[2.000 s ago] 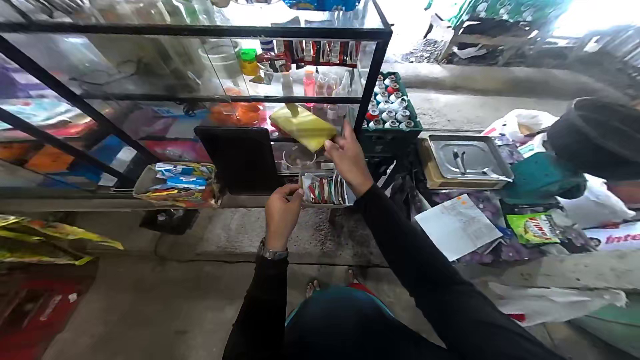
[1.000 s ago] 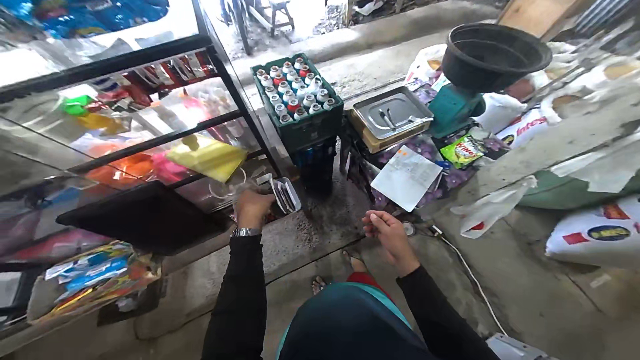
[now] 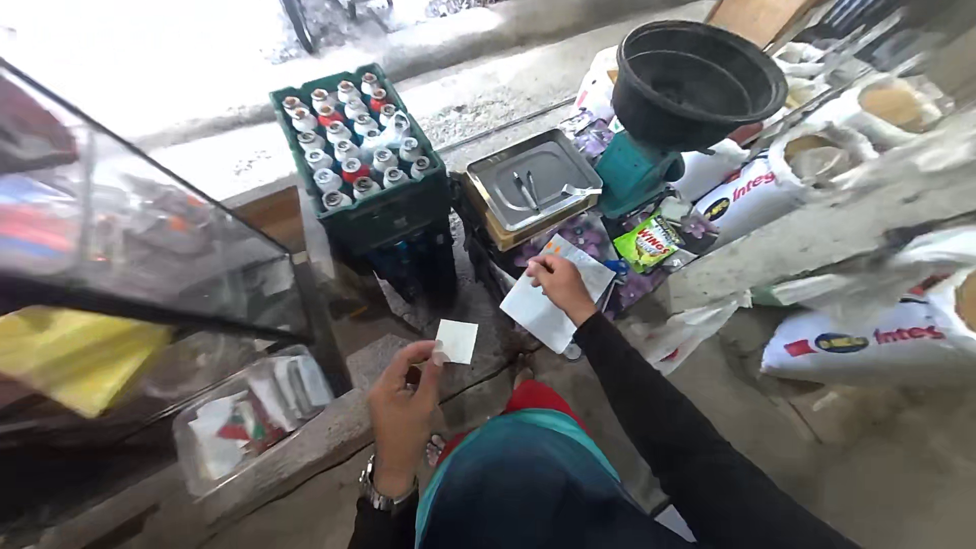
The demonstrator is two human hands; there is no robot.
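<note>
My left hand (image 3: 406, 404), with a metal watch on its wrist, pinches a small pale square of paper (image 3: 459, 341) between thumb and fingers. My right hand (image 3: 563, 284) is over a large white sheet of paper (image 3: 537, 313), its fingers curled; whether they grip anything is unclear. Beyond the sheet, two pens (image 3: 526, 191) lie on a metal tray (image 3: 488, 164). Left of my left hand, a clear plastic container (image 3: 200, 482) holds packets and papers.
A green crate (image 3: 381, 210) of bottles stands ahead. A black basin (image 3: 690, 84) sits on a teal scale (image 3: 629, 179) beside a green packet (image 3: 648, 242). Printed sacks (image 3: 846, 343) are at the right. A glass display case (image 3: 152, 206) with a yellow item (image 3: 84, 351) stands left.
My left hand has left the plastic container and now holds the small paper square. My right hand has moved from the container area to the white sheet. The view has swung right.
</note>
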